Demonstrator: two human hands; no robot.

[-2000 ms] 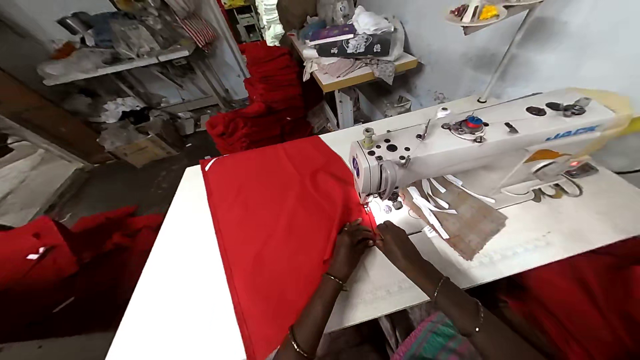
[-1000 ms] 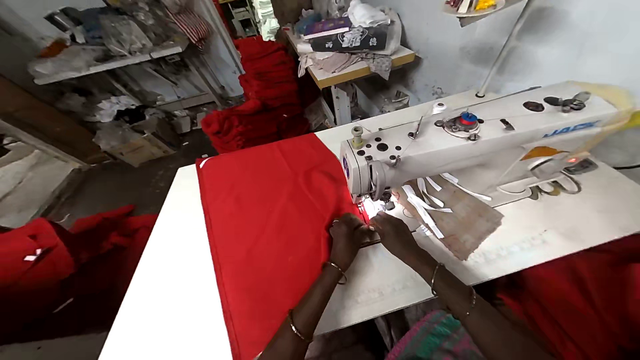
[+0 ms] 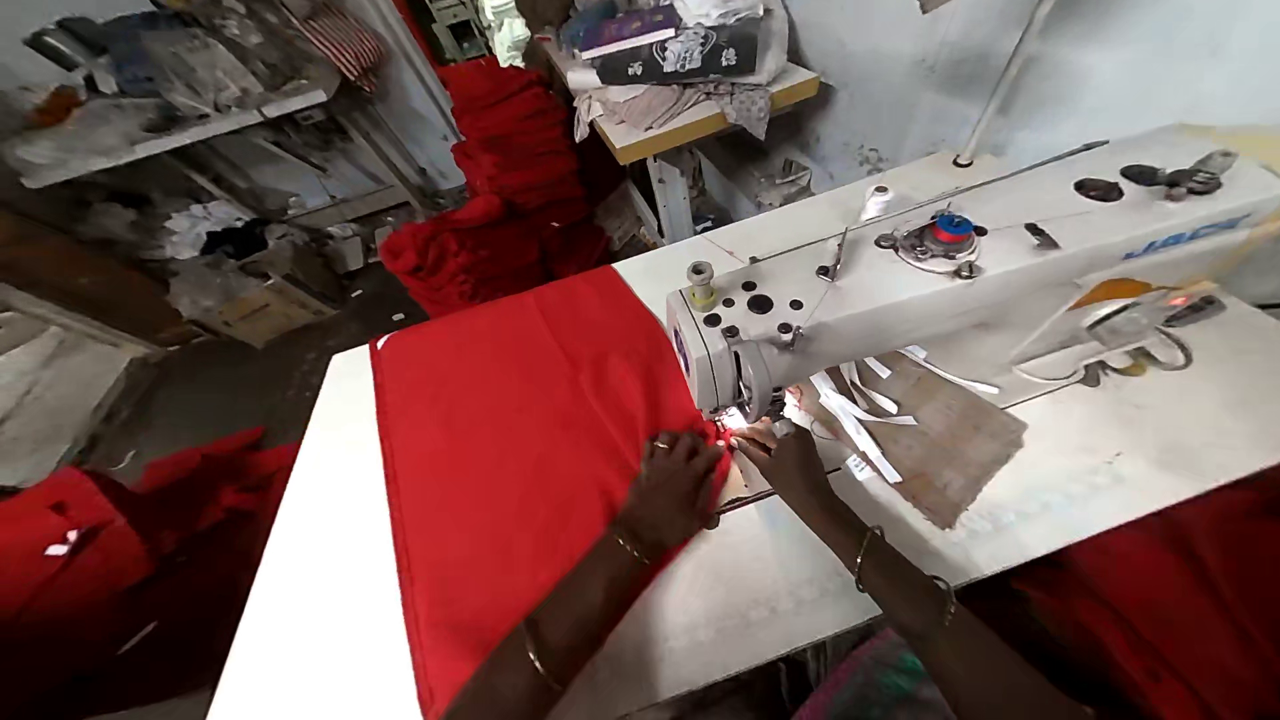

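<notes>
A red fabric panel (image 3: pixel 510 430) lies over the left part of the white table, its right edge running up to the needle area of a white Jack sewing machine (image 3: pixel 940 270). My left hand (image 3: pixel 672 490) rests on that edge, fingers bent and pressed on the cloth. Close to the presser foot, my right hand (image 3: pixel 790 460) has its fingertips at the fabric edge; whether they pinch it cannot be told. The machine's lamp lights this spot. White fabric strips (image 3: pixel 860 425) lie on a brown cloth piece (image 3: pixel 950 430) to the right of my right hand.
Stacked red fabric (image 3: pixel 515 170) stands behind the table, beside a small wooden table (image 3: pixel 660 145) with a box and cloths. More red fabric lies at lower left (image 3: pixel 80 540) and lower right (image 3: pixel 1180 590). A cluttered shelf (image 3: pixel 190 135) is at the back left.
My hands, together at the fabric edge a second ago, are now apart: the right is up beside the presser foot, the left lies flatter on the cloth.
</notes>
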